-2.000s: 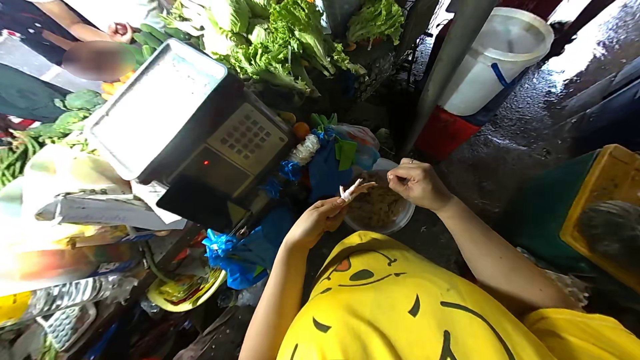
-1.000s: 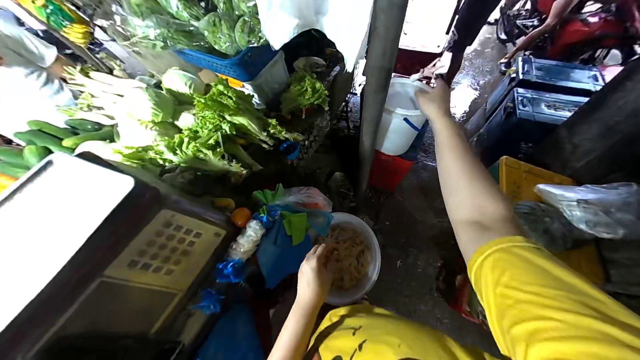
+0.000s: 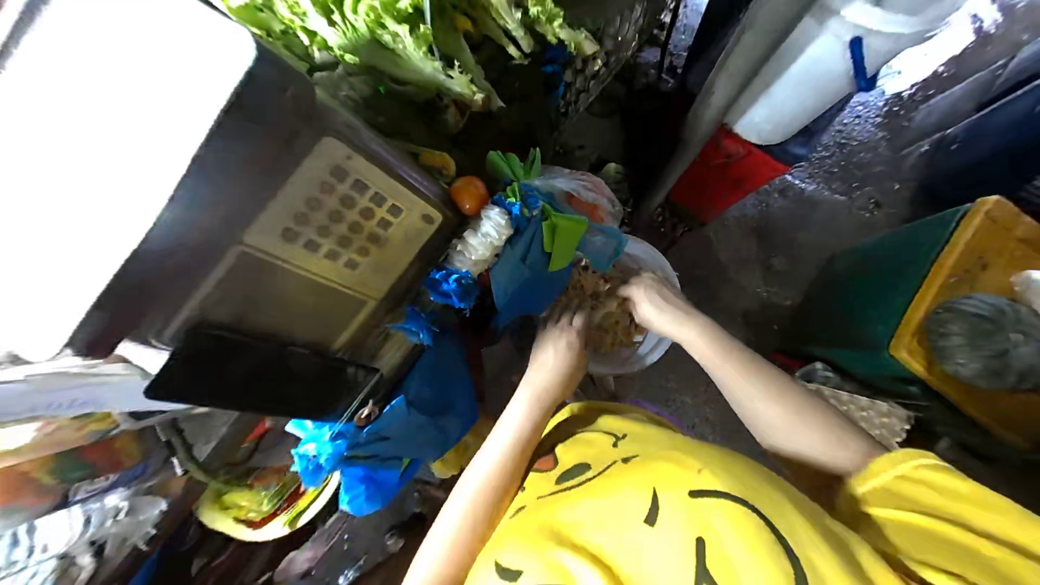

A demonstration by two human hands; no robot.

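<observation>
A round whitish plastic tub holds a heap of small light-brown pieces, whose kind I cannot make out. Over the tub's left side, my left hand rests with its fingertips down among the pieces. My right hand reaches in from the right, fingers bent into the same heap. Whether either hand grips a piece is hidden. Blue plastic bags with a green tie hang against the tub's left rim.
Left of the tub stands a weighing scale with a keypad, an orange fruit beside it. Leafy lettuce lies beyond. A metal post, a white bucket and a yellow crate are to the right.
My right hand, stretched out to the white bucket a second ago, is back in the tub. My left hand stays at the tub. The view has swung noticeably.
</observation>
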